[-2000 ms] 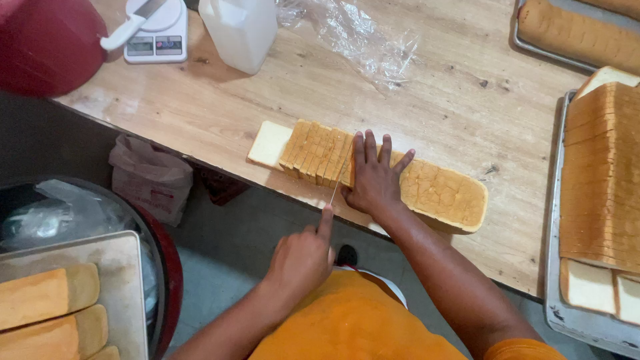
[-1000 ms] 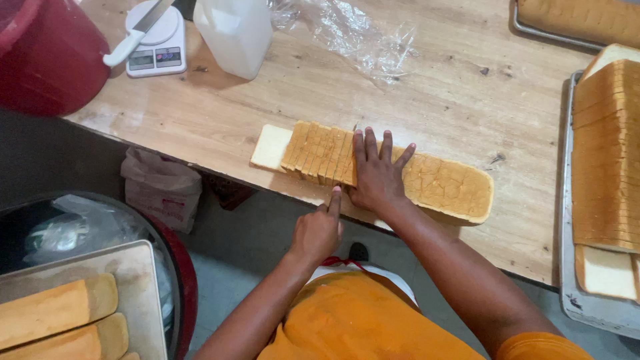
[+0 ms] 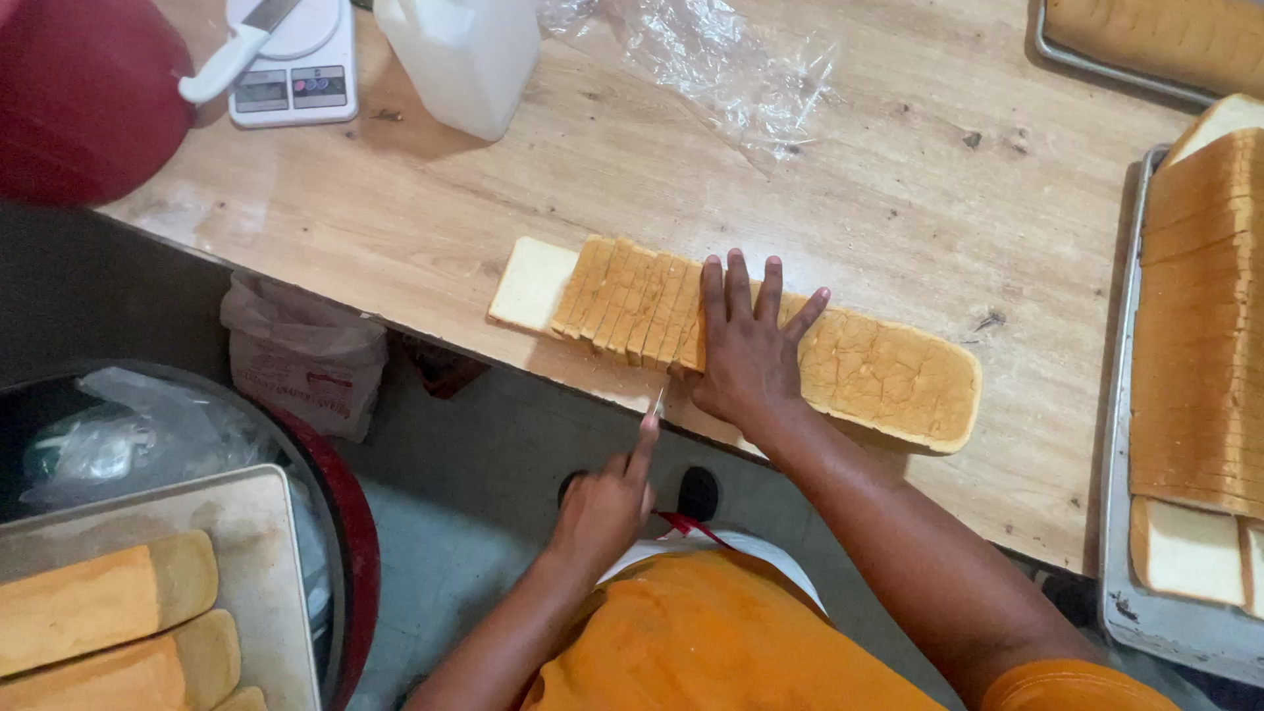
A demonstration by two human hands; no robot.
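Observation:
A long bread loaf lies along the table's near edge, its left part cut into several upright slices. One slice lies flat at the left end, showing its white face. My right hand presses on the loaf's top with fingers spread, thumb side at the cut slices. Just left of it, below the loaf's near side, my left hand grips a knife, forefinger stretched along it. Only a short part of the blade shows; the handle is hidden in the hand.
Sliced loaves fill a metal tray at right. Another tray with loaves rests over a bin at lower left. A kitchen scale with a white-handled knife, a red tub, a plastic jug and clear film are at the back.
The knife hand has moved back and forth beside the loaf, now drawn back toward the body with some blade showing. The other hand remains on the loaf.

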